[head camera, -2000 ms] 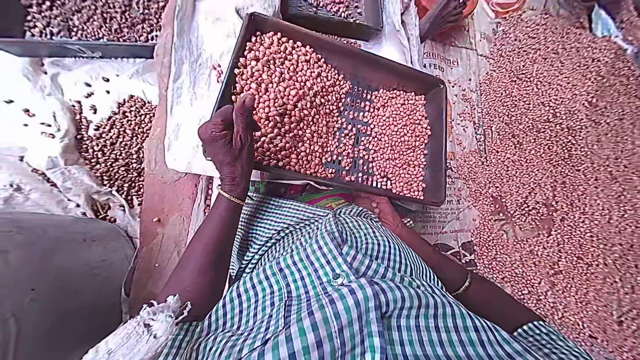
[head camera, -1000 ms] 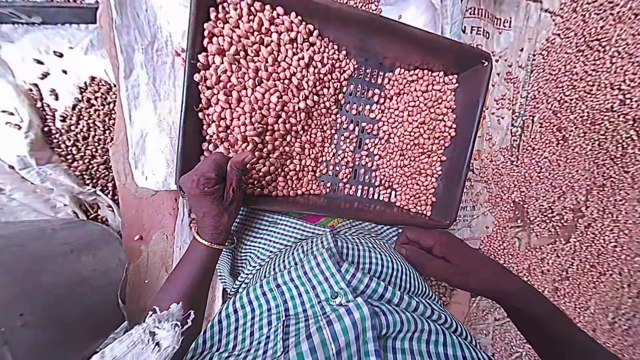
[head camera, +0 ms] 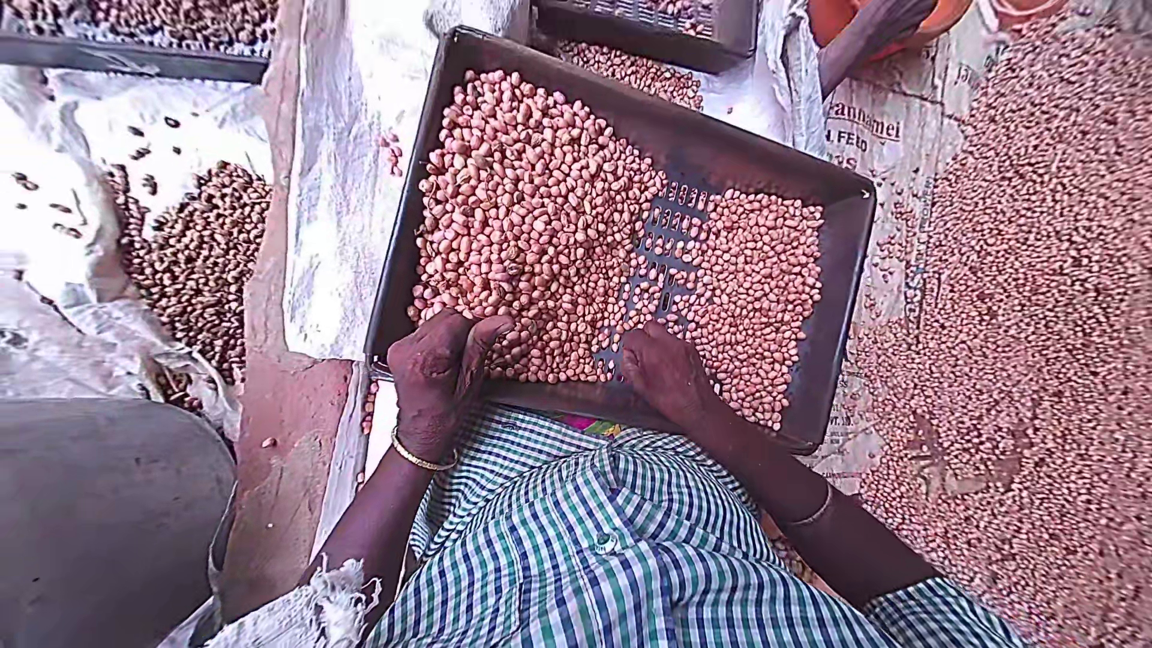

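A dark rectangular tray with a slotted bottom (head camera: 760,148) lies tilted across my lap. A large heap of pinkish nuts or seeds (head camera: 531,207) fills its left part, and a smaller heap (head camera: 765,288) lies at the right, with slots showing between them. My left hand (head camera: 441,369) is at the tray's near left corner, its thumb raised over the nuts and its fingers curled at the rim; what they grip is partly hidden. Over the near wall reaches my right hand (head camera: 670,373), fingers bent down at the slotted bottom between the heaps; its fingertips are hidden.
Loose nuts (head camera: 1035,315) cover printed sacking at the right. Darker nuts (head camera: 202,261) lie on white sheeting at the left, below another tray (head camera: 135,59). A further tray (head camera: 648,27) stands beyond mine. Another person's arm (head camera: 864,40) reaches into an orange container (head camera: 945,22). A grey curved surface (head camera: 108,522) is at lower left.
My right hand has come from beside the tray's near edge into the tray. My left hand stays at the near left corner. The view has shifted.
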